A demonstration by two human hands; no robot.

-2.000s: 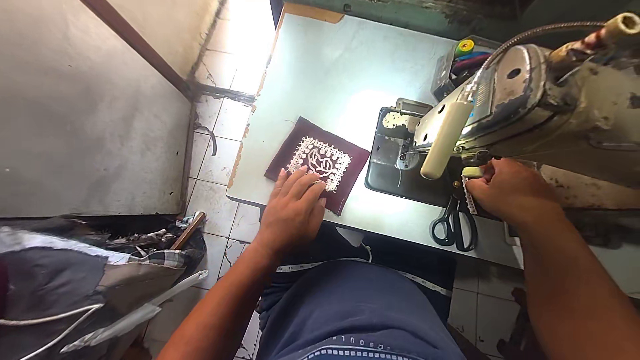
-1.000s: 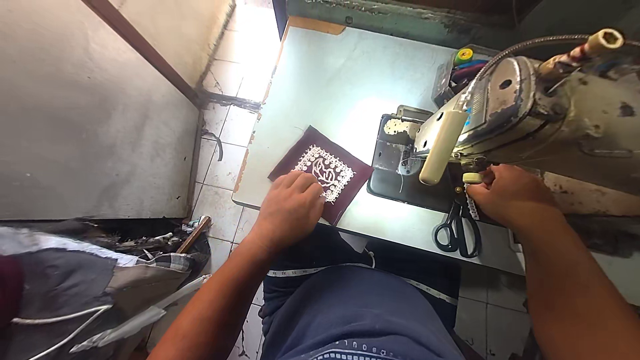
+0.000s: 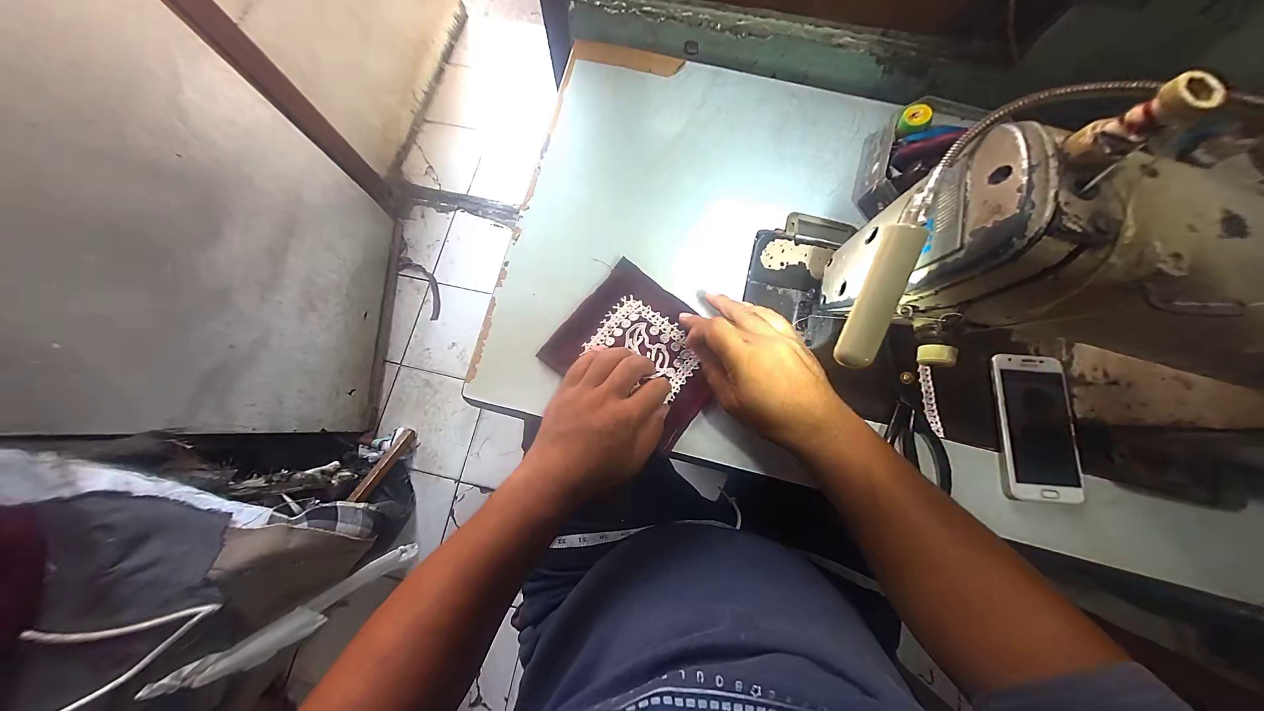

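Observation:
A maroon cloth square [image 3: 583, 331] with a white lace border [image 3: 622, 318] and a looped white motif lies flat on the table, left of the sewing machine [image 3: 987, 217]. My left hand [image 3: 597, 420] rests on its lower left part, fingers bent over the lace. At its right edge, my right hand [image 3: 765, 370] touches the cloth with the fingertips, index finger stretched out. Whether either hand pinches the fabric cannot be seen. A narrow lace strip [image 3: 929, 400] hangs below the machine head, beside black-handled scissors [image 3: 928, 449] partly hidden by my right forearm.
A white smartphone [image 3: 1039, 430] lies at the right of the worktable [image 3: 632, 178]. A box [image 3: 874, 168] with thread stands behind the machine head. Piled fabric [image 3: 148, 553] is at the lower left, and a tape measure [image 3: 597, 538] crosses my lap.
My right hand has moved left from beside the machine head to the cloth's right edge. The smartphone now shows at the right. My left hand stays on the cloth.

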